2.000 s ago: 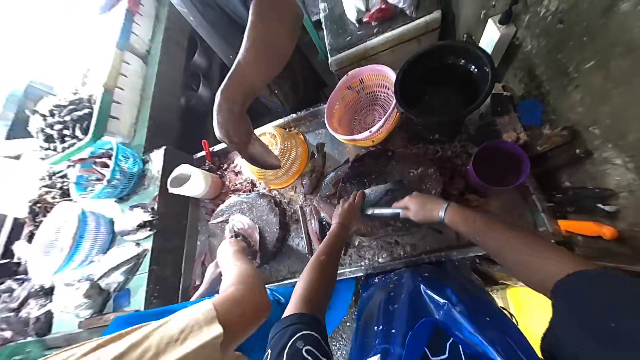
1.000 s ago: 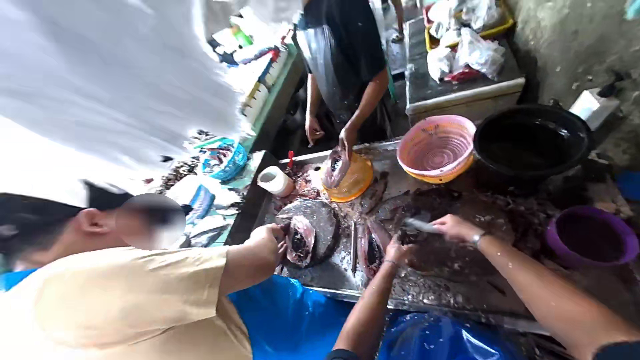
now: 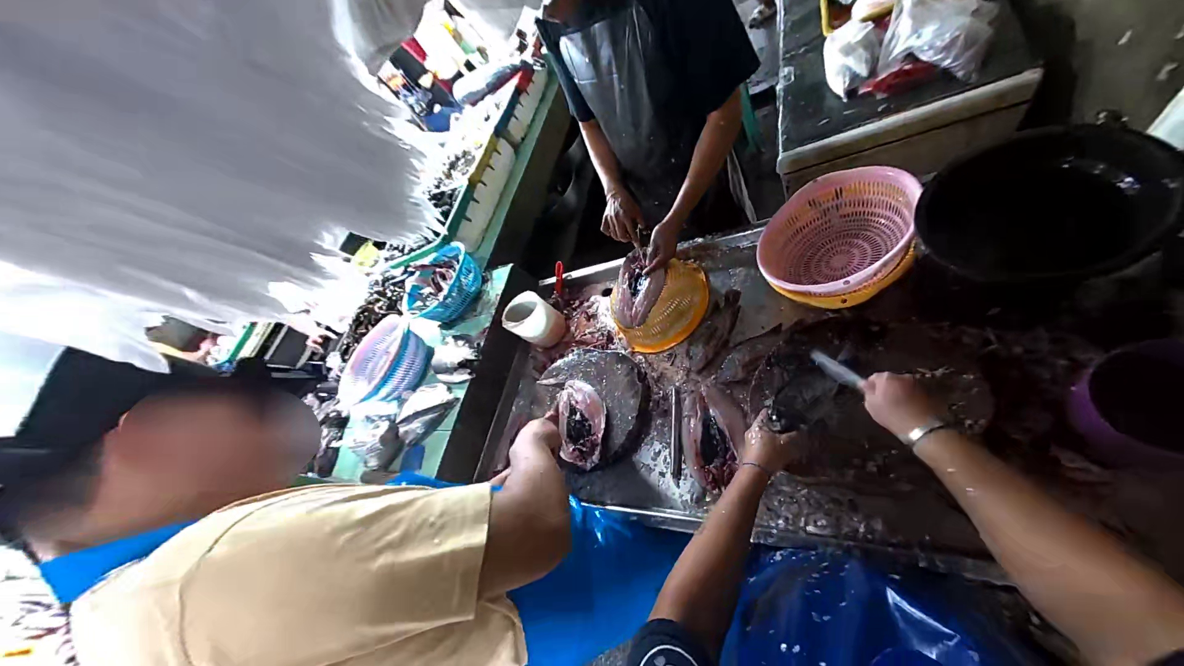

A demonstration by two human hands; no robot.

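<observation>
My right hand [image 3: 899, 405] is closed around the handle of a knife [image 3: 837, 369], whose blade points left over a dark fish [image 3: 797, 387]. At the near end of that fish, my left hand [image 3: 768, 444] grips it. Left of my left hand lies a cut-open fish [image 3: 714, 439] with a dark inner cavity, and beside it a long narrow metal tool [image 3: 676, 435]. More dark fish [image 3: 747, 354] lie just beyond on the wet metal table [image 3: 647, 507].
At left, a co-worker in a tan shirt holds an opened fish [image 3: 581, 425] on a round board [image 3: 625, 393]. Opposite, another person holds a fish over an orange basket [image 3: 680, 310]. A pink basket [image 3: 837, 231], black basin [image 3: 1045, 203] and purple tub [image 3: 1133, 407] stand right.
The view has swung left and up, bringing in the co-worker at left. The person opposite now has both hands on a fish. My knife has moved away from my left hand.
</observation>
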